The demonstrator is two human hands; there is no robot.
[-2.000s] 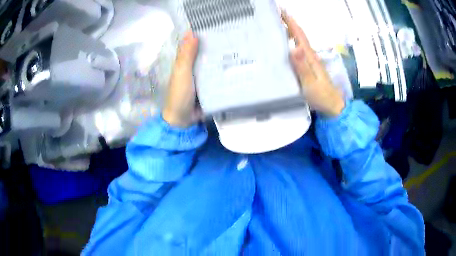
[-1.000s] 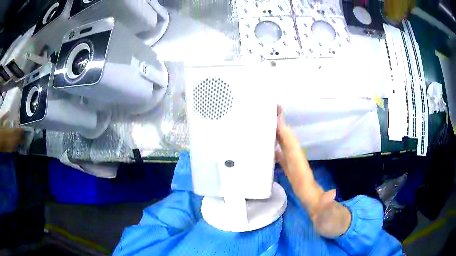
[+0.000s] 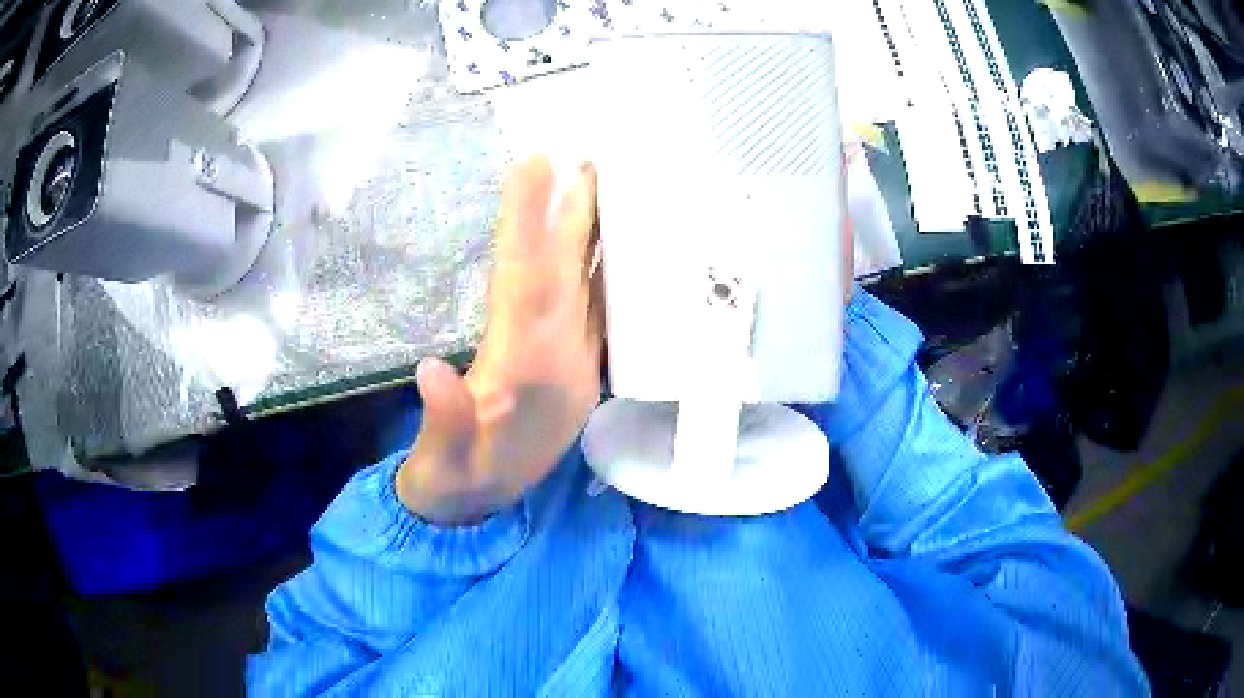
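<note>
A white projector unit (image 3: pixel 669 232) is held upright in front of my body, with slanted vent slots at the upper right of the side I see. Its round white stand (image 3: pixel 778 464) is at the bottom, above my lap. My left hand (image 3: pixel 525 327) lies flat along the unit's left side, fingers up, thumb apart. My right hand (image 3: pixel 849 225) is mostly hidden behind the unit's right side; only a sliver shows. The unit's front face is not visible.
Finished projectors with black faces (image 3: pixel 150 177) stand at the left on bubble wrap (image 3: pixel 396 232). A face-down panel with printed backing (image 3: pixel 471 48) lies at the back. Label strips (image 3: pixel 955 123) and a crumpled clear piece (image 3: pixel 1053 107) lie at the right.
The unit has been turned; a slotted side replaces the side with round speaker holes. My left hand has come into view at its left side. My right hand has gone mostly behind it.
</note>
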